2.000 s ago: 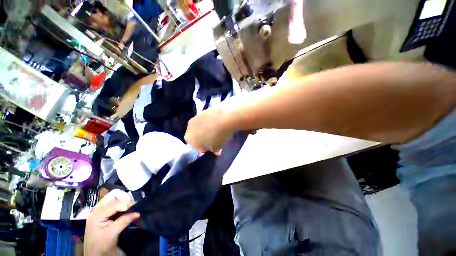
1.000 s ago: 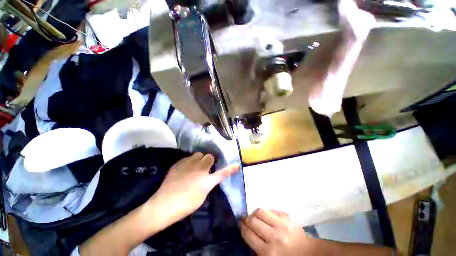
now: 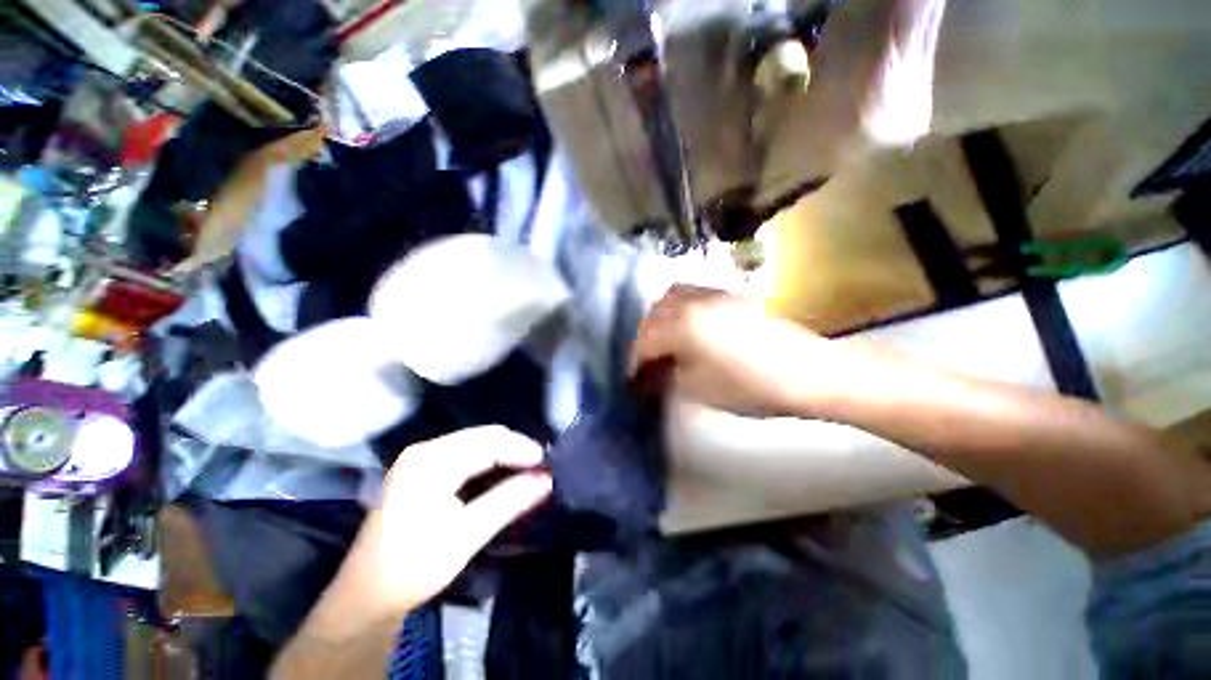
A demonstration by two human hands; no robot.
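The dark garment [image 3: 604, 458] with pale grey lining lies left of the needle and hangs over the table's front edge. Two white oval shoulder pads [image 3: 458, 303] lie on it. My left hand [image 3: 445, 511] pinches the dark cloth between thumb and fingers, below the pads. My right hand [image 3: 704, 348] is closed on the cloth edge just in front of the needle area, its fingertips partly hidden. The sewing machine head [image 3: 704, 120] stands above, its needle blurred in bright light.
Green-handled snips [image 3: 1076, 255] and a long black strap [image 3: 1016, 219] lie right of the needle, beside a short black piece [image 3: 934, 253]. The white table edge [image 3: 797, 472] faces my lap. A purple round-faced device [image 3: 67, 438] and blue crate [image 3: 93, 624] are at left.
Since one second ago, my view has shifted back from the machine. My right hand has moved up to the needle area; my left hand has moved down from it and grips the dark cloth nearer me.
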